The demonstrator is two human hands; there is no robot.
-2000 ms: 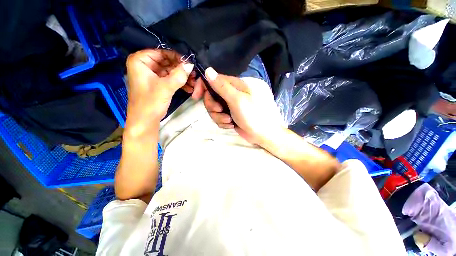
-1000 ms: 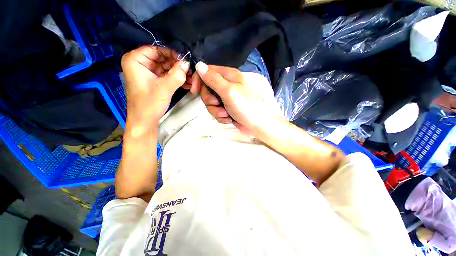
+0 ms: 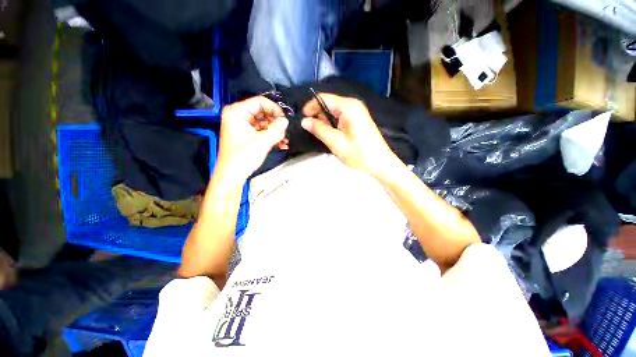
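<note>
A black garment (image 3: pixel 307 139) lies across the lap, bunched under both hands. My left hand (image 3: pixel 252 132) pinches a narrow part of the black cloth, and pale thread (image 3: pixel 284 107) curls up beside its thumb and fingertips. My right hand (image 3: pixel 345 129) is closed around a small dark hand tool (image 3: pixel 322 104), which looks like snips or tweezers; its thin tip points up and away from me. The right fingertips are close to the left ones, with a small gap of black cloth between. The exact hold on the cloth is hard to tell.
A blue crate (image 3: pixel 91 188) with tan cloth (image 3: pixel 155 208) and dark garments stands at left. Blue jeans (image 3: pixel 282 42) lie beyond the hands. A cardboard box (image 3: pixel 471 94) with white tags (image 3: pixel 481 59) is at upper right. Clear plastic bags (image 3: pixel 488 146) cover dark garments at right.
The view has tilted up and turned, showing the box and tags. My right hand has moved off the cloth fold and now shows the small dark tool. My left hand still pinches the cloth.
</note>
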